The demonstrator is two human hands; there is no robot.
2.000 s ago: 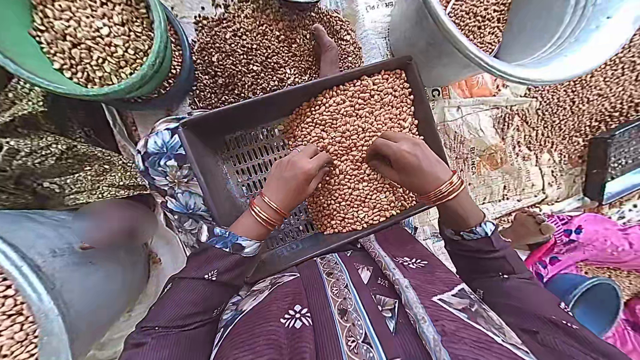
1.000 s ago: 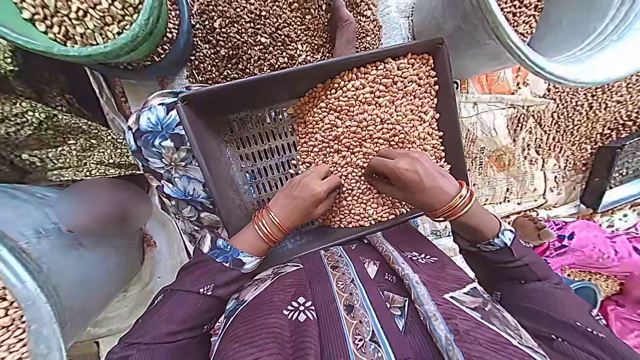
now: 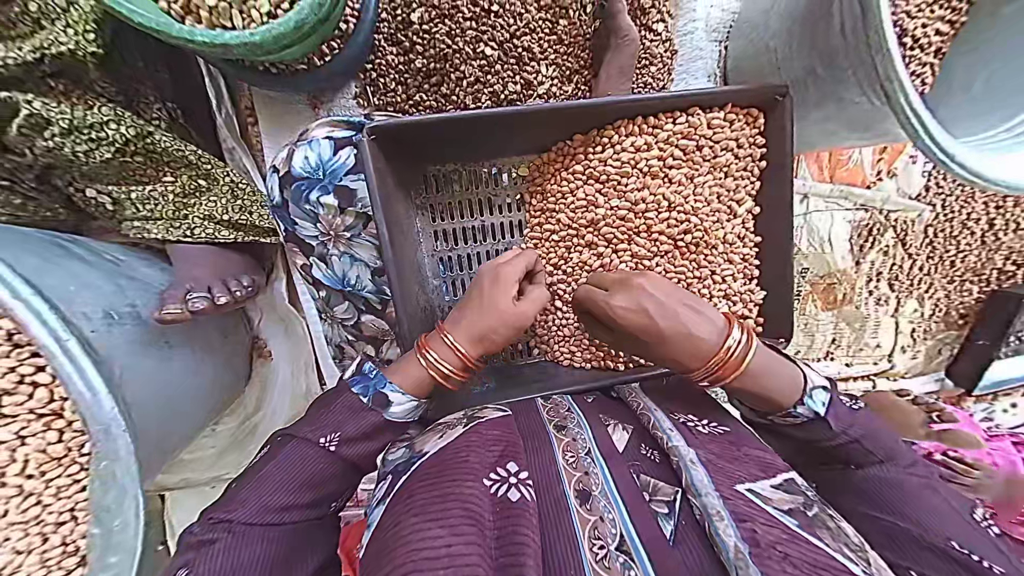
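Observation:
A dark rectangular plastic tray (image 3: 382,240) with a slotted bottom rests on my lap. Shelled peanuts (image 3: 648,208) heap over its middle and right side, while the slots show bare at the left. My left hand (image 3: 500,300) is at the left edge of the heap, fingers curled inward. Just right of it, my right hand (image 3: 652,316) touches the near part of the heap, palm down and fingers bent under. Whether either hand holds peanuts is hidden by the curled fingers. Both wrists carry orange and gold bangles.
Metal tubs with peanuts stand at lower left (image 3: 60,344) and upper right (image 3: 920,120). A green tub (image 3: 272,40) sits at upper left. Peanuts (image 3: 480,56) cover the ground beyond the tray, near a foot (image 3: 616,52). Another person's foot (image 3: 212,280) is at left, a person in pink (image 3: 992,472) at right.
The other person's foot at left now shows beside the metal tub. My hands stay over the near part of the heap, with the gap between them slightly changed.

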